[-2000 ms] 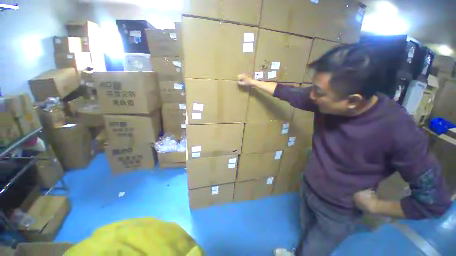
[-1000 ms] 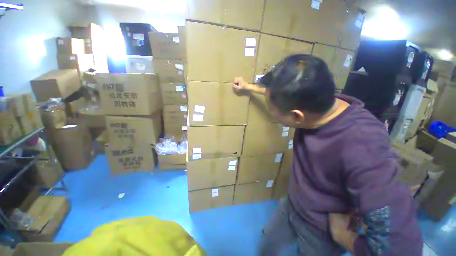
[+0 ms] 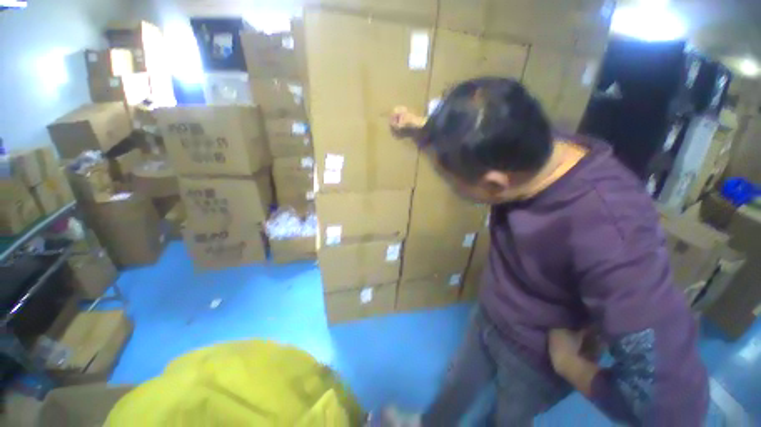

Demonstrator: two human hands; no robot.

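Observation:
Large plain brown cartons (image 3: 367,138) stand in a tall stack in front of me, several rows high, its top cut off by the frame. White shipping labels (image 3: 333,169) show near the carton edges. A second person (image 3: 584,250) in a purple top stands at the right of the stack, leaning forward, with one hand against the carton front at about mid-height. A yellow rounded shape, perhaps clothing (image 3: 234,388), fills the bottom edge. Neither of my hands shows. The picture is slightly blurred.
Printed cartons (image 3: 214,142) stand stacked on the blue floor (image 3: 275,308) behind left. Plastic-wrapped goods (image 3: 290,223) lie in a box beside them. A metal rack (image 3: 37,229) is at the left edge. Black stacked containers (image 3: 630,104) and blue plastic (image 3: 739,191) are at the right.
The other person has leaned further down and left across the stack, head now covering some labels. Their hand stays near the same carton seam. The view has shifted slightly.

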